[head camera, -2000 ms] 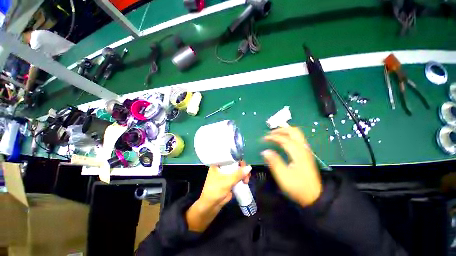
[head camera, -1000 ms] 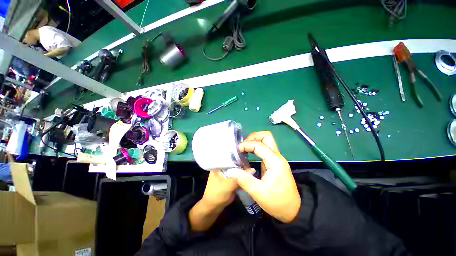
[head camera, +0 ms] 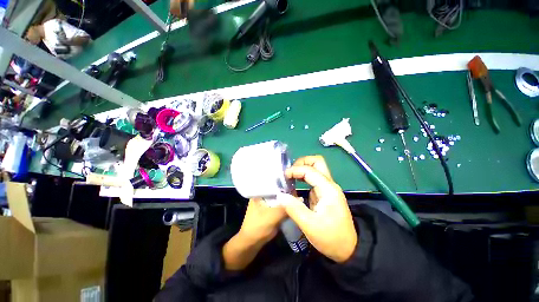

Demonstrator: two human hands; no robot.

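A white-silver hair dryer body (head camera: 257,171) is held up over the bench's front edge, barrel upward, its handle pointing down to the mesh-like tip. My left hand (head camera: 254,230) is closed around the upper handle just under the barrel. My right hand (head camera: 322,212) holds the right end of the barrel, fingertips at its rim and thumb near the handle joint. The fingers hide what lies at that rim. The brush (head camera: 372,174), with ragged white head and green handle, lies to the right of my right hand, its handle past the bench edge.
An electric screwdriver (head camera: 387,94), small screws (head camera: 437,141), orange-topped pliers (head camera: 486,88) and silver rings (head camera: 527,81) lie at right. A small green screwdriver (head camera: 265,120), yellowish tubs (head camera: 207,163) and a tray of parts (head camera: 186,190) are at left. Corded dryers (head camera: 257,20) sit on the conveyor. A cardboard box (head camera: 59,253) stands lower left.
My right hand has come from the brush head to the dryer's barrel rim. The brush now shows uncovered on the bench. Dryers on the conveyor have shifted left.
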